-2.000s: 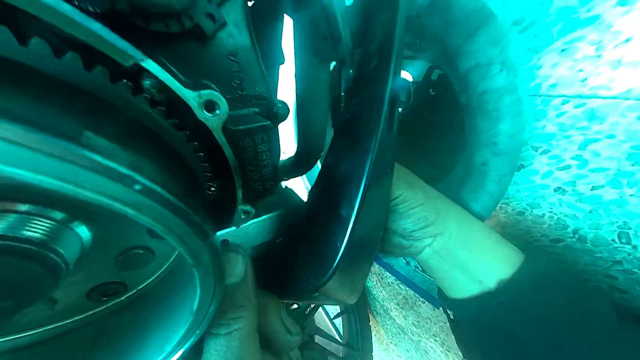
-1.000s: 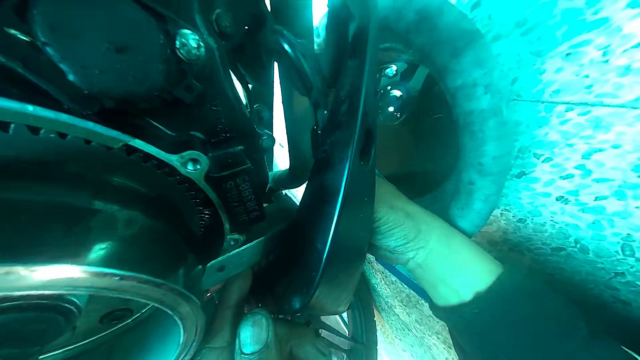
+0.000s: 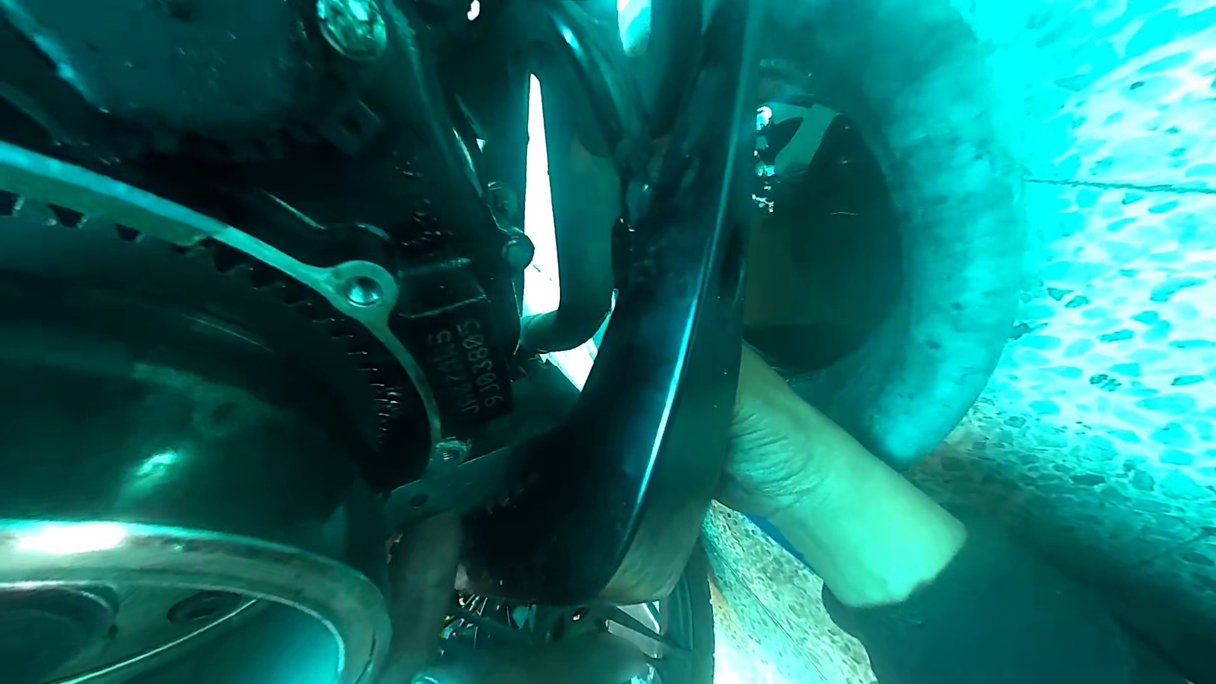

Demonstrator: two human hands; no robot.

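A glossy black curved panel [image 3: 655, 380] runs down the middle, beside a motor-vehicle engine housing [image 3: 370, 190]. A flat metal tab with a hole [image 3: 418, 499] projects from behind the panel's lower end toward the housing's rim. My left hand [image 3: 425, 589] is low in the view, dark and blurred, with one finger upright just below the tab; its grip is unclear. From the lower right my right hand [image 3: 784, 461] reaches behind the panel, so only wrist and hand base show and its fingers are hidden. A round metal rotor or drum [image 3: 190, 556] fills the lower left.
The housing's rim carries a bolt hole [image 3: 363, 288], with gear-like teeth inside it. Right of the panel stands a tyre [image 3: 959, 247] on a speckled stone-like floor [image 3: 1121, 313]. A spoked wheel [image 3: 701, 617] shows below the panel. A curved pipe [image 3: 584, 275] lies behind.
My left hand has shifted lower, and its thumb, plain a second ago, is no longer clear. The metal tab shows more than it did two seconds ago. My right hand stays behind the panel.
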